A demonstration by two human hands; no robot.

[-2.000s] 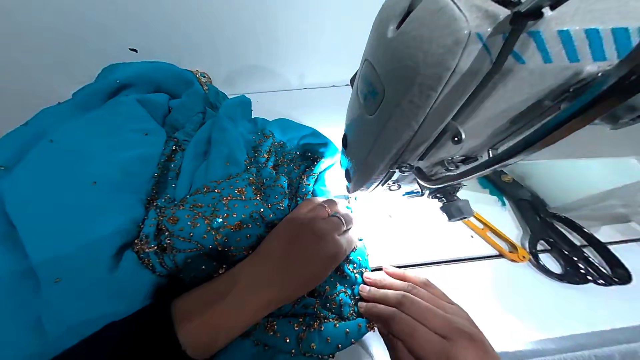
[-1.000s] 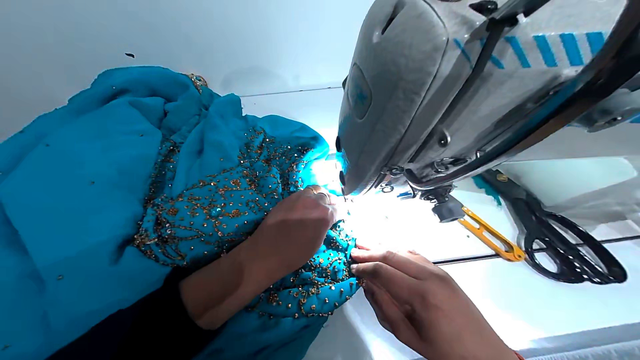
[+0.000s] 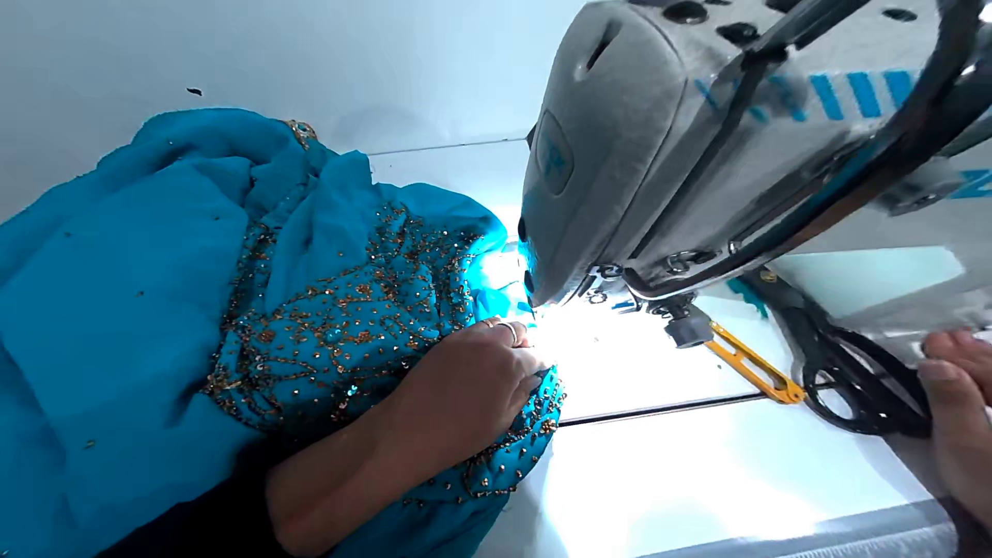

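Turquoise fabric with gold and dark beadwork (image 3: 356,318) lies bunched over the left of the white table, one edge beside the needle area of a grey sewing machine (image 3: 620,147). My left hand (image 3: 465,380), with a ring on one finger, grips the beaded cloth close to the needle; its fingertips are partly lost in the lamp's glare. At the right edge of the view is my right hand (image 3: 957,411), partly cut off, near the machine's body and the black scissors handles (image 3: 860,380). Whether it holds anything does not show.
Behind the needle area, a yellow cutter-like tool (image 3: 756,364) lies beside the scissors. A transparent ruler-like strip (image 3: 876,535) runs along the lower right. The machine's head and a dark cable overhang the upper right. A small dark scrap (image 3: 194,91) is at the upper left.
My right hand has left the beaded cloth and moved to the far right. My left hand is still on the cloth near the needle.
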